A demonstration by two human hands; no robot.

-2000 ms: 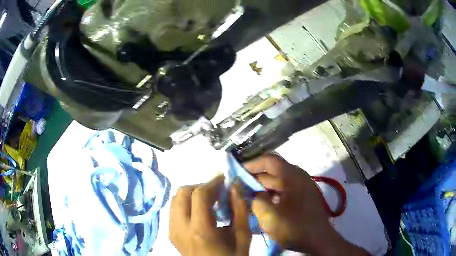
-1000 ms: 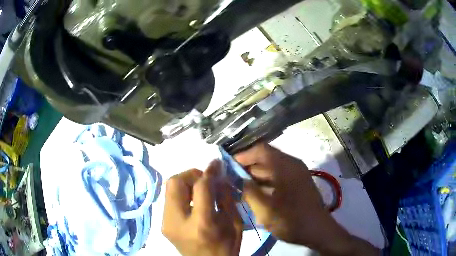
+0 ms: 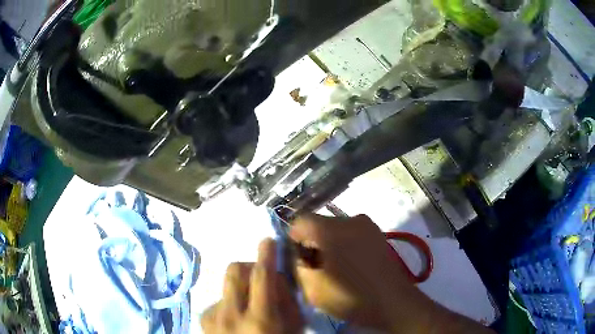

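Observation:
A light blue fabric piece is pinched between both hands just below the presser foot and needle of the grey-green sewing machine. My left hand grips it from the left, cut off by the bottom edge. My right hand grips it from the right, with its fingers close to the tip of the dark cylinder arm. A thin thread curves at the fabric's top. The hands hide most of the piece.
Looped light blue straps lie at left on the white table. A red scissors handle lies right of my right hand. A blue plastic crate stands at lower right. Yellow items sit at far left.
The view has shifted, so the machine and straps sit further left. Both hands stay on the fabric; my right hand has turned with its knuckles closer together, and a thread now shows by its fingertips.

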